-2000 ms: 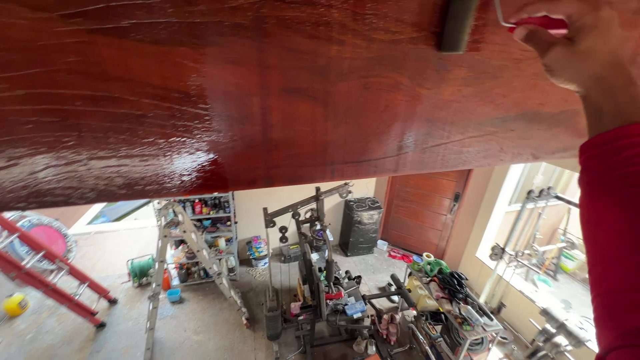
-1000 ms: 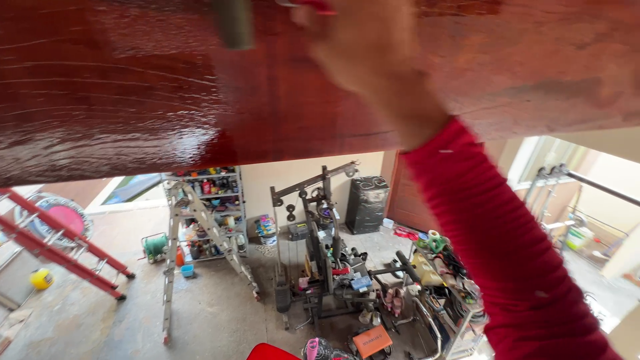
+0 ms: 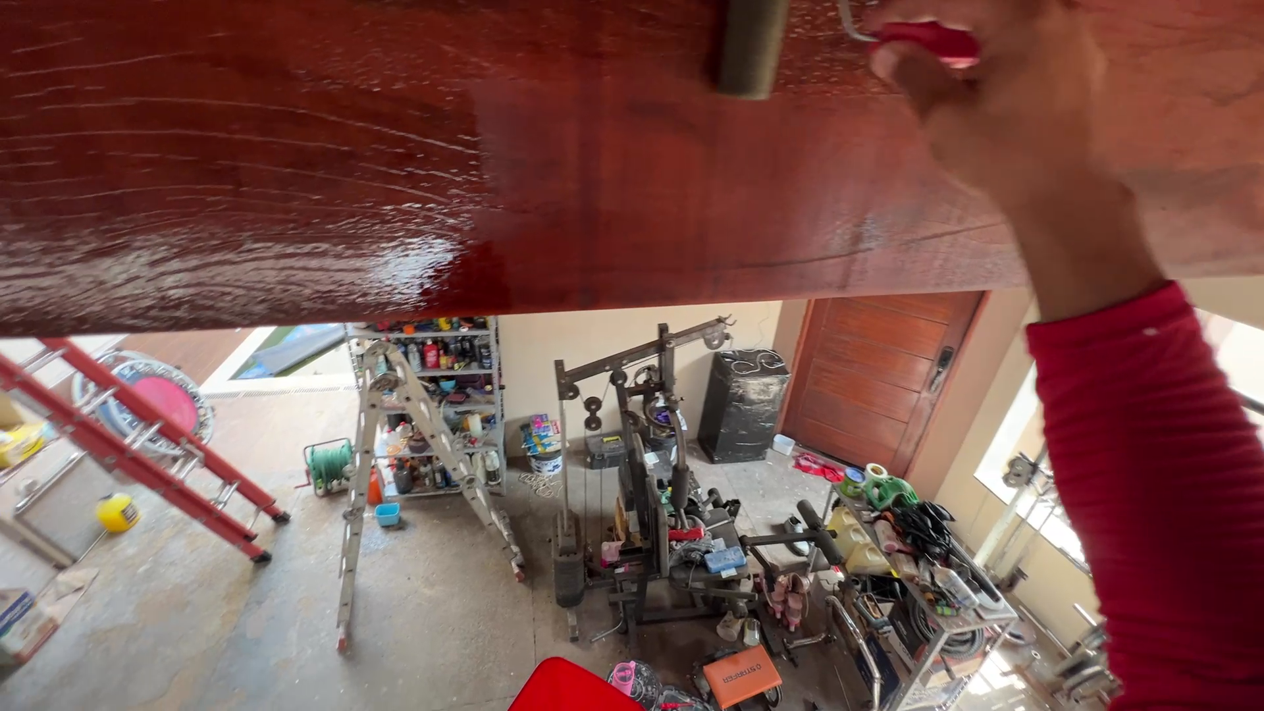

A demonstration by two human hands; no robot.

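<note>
My right hand (image 3: 1007, 109), in a red long sleeve, is closed around the red handle (image 3: 928, 41) of a paint roller at the upper right. The roller's dark cylinder (image 3: 752, 49) lies against the face of a reddish-brown wooden beam (image 3: 592, 168), to the left of the hand, and its top is cut off by the frame edge. On the left the beam's surface looks wet and glossy; toward the right it is duller. My left hand is not in view.
Far below stand an aluminium stepladder (image 3: 357, 513), a red ladder (image 3: 148, 464), a shelf of bottles (image 3: 449, 370), a weight machine (image 3: 647, 474) and a cluttered metal table (image 3: 963, 620). A red object (image 3: 573, 689) shows at the bottom edge. Behind is a wooden door (image 3: 874, 370).
My right hand and the roller moved left along the beam between the first two frames, then back right by now. The red handle has stayed in my grip.
</note>
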